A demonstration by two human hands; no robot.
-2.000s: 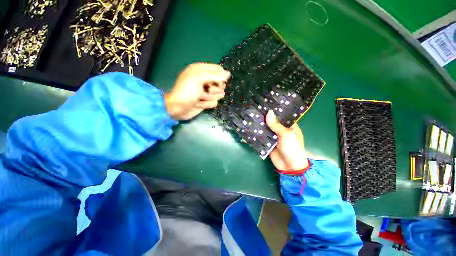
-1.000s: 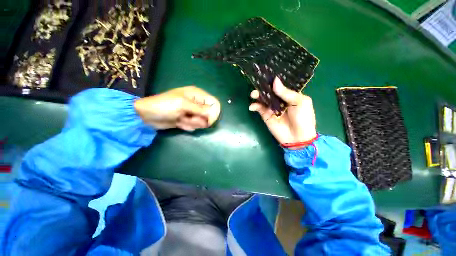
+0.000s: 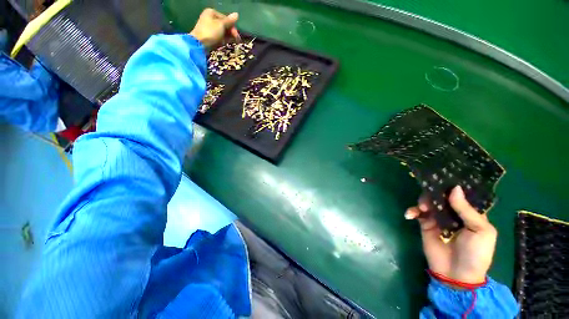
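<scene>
The black flexible panel [image 3: 449, 152] with a yellow edge is bent and lies partly over the mat, its left corner pointing left. My right hand [image 3: 458, 240] grips its near end, thumb on top and fingers beneath. My left hand [image 3: 215, 28] is over the far left part of the black compartment tray [image 3: 274, 152], fingertips together just above a small heap of gold-tan pieces [image 3: 228, 57]. Whether it holds a piece cannot be told. A larger heap of gold-tan strips [image 3: 277, 99] fills the tray's right compartment. A smaller heap is partly hidden by my left sleeve.
A dark panel stack [image 3: 543, 265] with a yellow edge stands at the right, cut off by the frame. A tiny white bit [image 3: 364, 180] lies on the green mat [image 3: 324, 205]. A ridged grey-black object [image 3: 78, 53] and another person's blue sleeve [image 3: 28, 93] are at the far left.
The view has swung left. My left hand has moved from the middle of the mat to over the tray. My right hand still holds the panel, which remains bent.
</scene>
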